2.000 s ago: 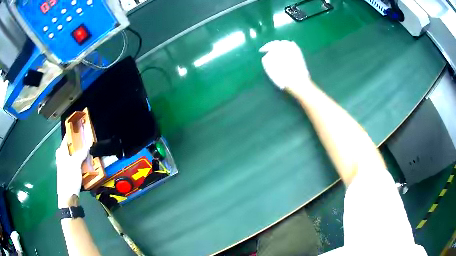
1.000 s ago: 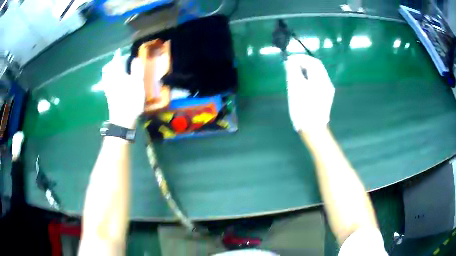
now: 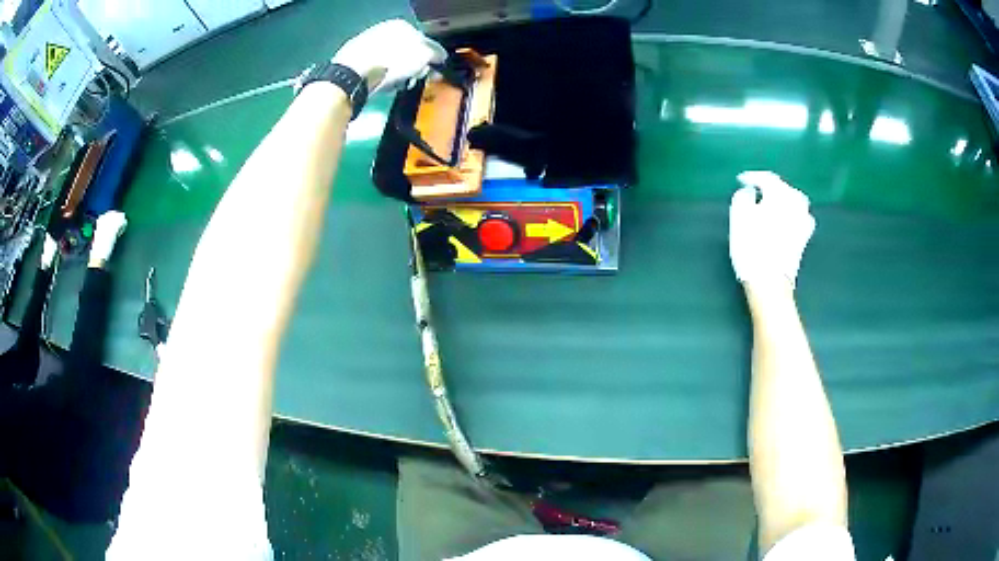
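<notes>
My left hand (image 3: 386, 55), in a white glove, is at the far end of the orange-brown fixture (image 3: 436, 123). Its fingertips are closed on the far end of a thin black phone frame (image 3: 421, 145), which lies tilted over the fixture. Part of the frame is hidden or blends into the dark parts. My right hand (image 3: 772, 232), also gloved, is over the green belt at the right, loosely curled with a gap at the thumb, and nothing shows in it. The press base (image 3: 515, 232) has a red button (image 3: 497, 232) and a yellow arrow.
A black cover (image 3: 570, 93) lies beside and under the fixture. A wrapped hose (image 3: 429, 351) hangs from the base over the green belt's (image 3: 657, 362) near edge. A small dark air gun (image 3: 151, 316) lies at left, near another person's gloved hand (image 3: 107, 232).
The view has swung left, then straightened. My right hand held the black frame over the belt; now it appears empty. My left hand has moved to the fixture's far end and holds the frame there.
</notes>
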